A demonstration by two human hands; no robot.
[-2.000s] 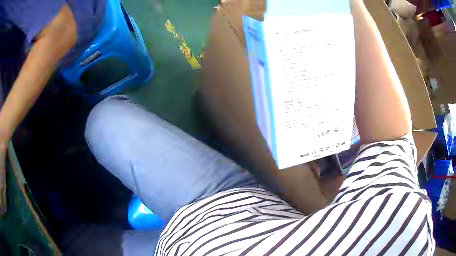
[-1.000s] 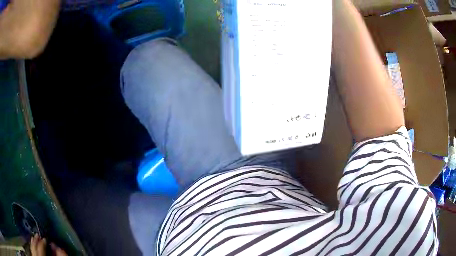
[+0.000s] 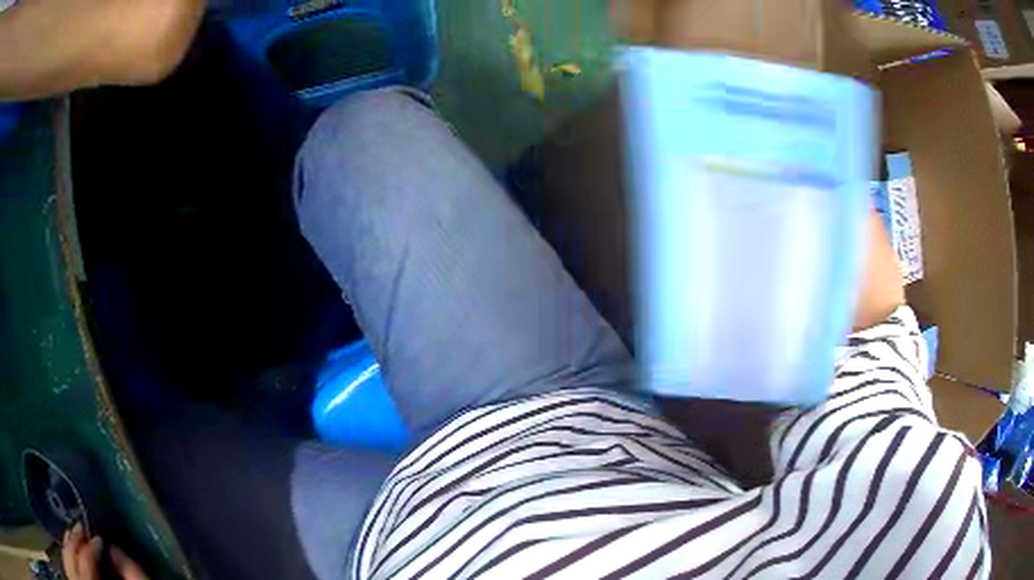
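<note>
A white and light blue retail box (image 3: pixel 743 238) is upright in mid-air right of centre, blurred, with a pale blue face showing. My right forearm (image 3: pixel 879 278) runs behind it; my right hand is hidden behind the box and holds it. At the bottom left, fingers that appear to be my left hand (image 3: pixel 96 557) are cut off by the picture's edge. They are beside a dark round piece (image 3: pixel 53 495) on the green bench; whether they grip it cannot be told.
A large brown carton (image 3: pixel 964 227) stands open at my right, with a printed box (image 3: pixel 904 215) inside. A blue stool (image 3: pixel 340 51) is at the top. Another person's arm (image 3: pixel 102 45) is at the top left. The green bench edge (image 3: pixel 96 374) curves down the left side.
The retail box has turned from its white text face to a pale blue face and moved right. My right forearm is now mostly hidden behind it. The fingers at the bottom left have barely moved.
</note>
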